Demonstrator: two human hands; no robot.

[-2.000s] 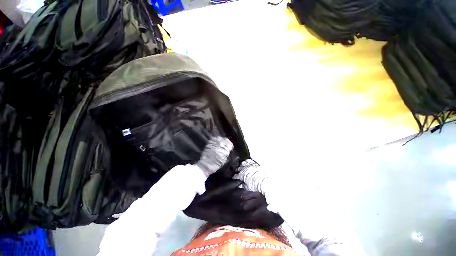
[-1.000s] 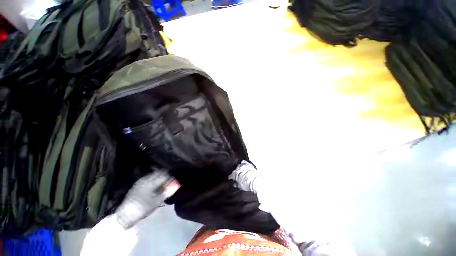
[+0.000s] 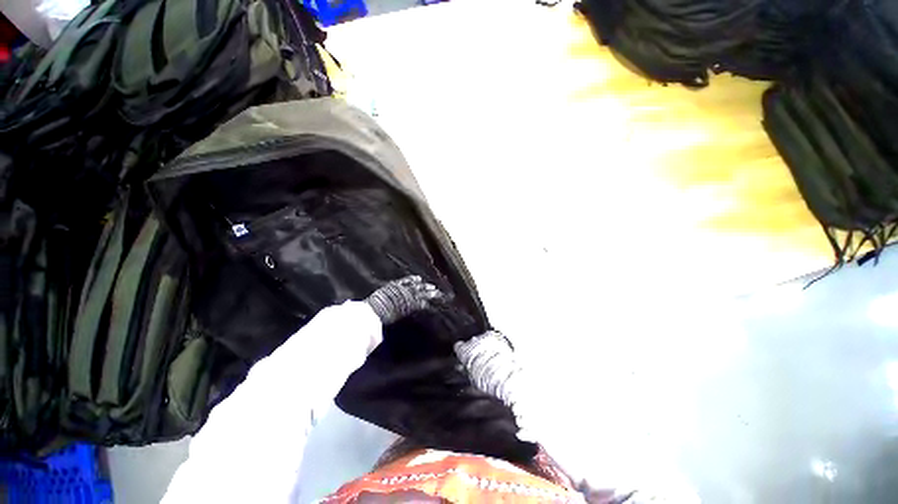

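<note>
An open olive and black backpack (image 3: 325,123) lies in front of me, its black lining and inner pocket showing with a small white tag. My left hand (image 3: 406,297), in a striped knitted glove, is inside the bag on the lining near its right side; its fingertips are partly lost against the dark cloth, so its grip is unclear. My right hand (image 3: 485,362), gloved, holds the bag's lower right edge. Black fabric hangs down below both hands towards my orange apron.
A pile of backpacks with olive straps (image 3: 108,325) stands at the left. Another pile (image 3: 837,148) stands at the far right of the yellow table (image 3: 679,148), with webbing tails hanging at its edge. A blue crate (image 3: 59,479) is at the lower left.
My left hand has moved from the bag's lower left side up and right into the bag. The bag's rim has shifted slightly left. My right hand stays at the lower right edge.
</note>
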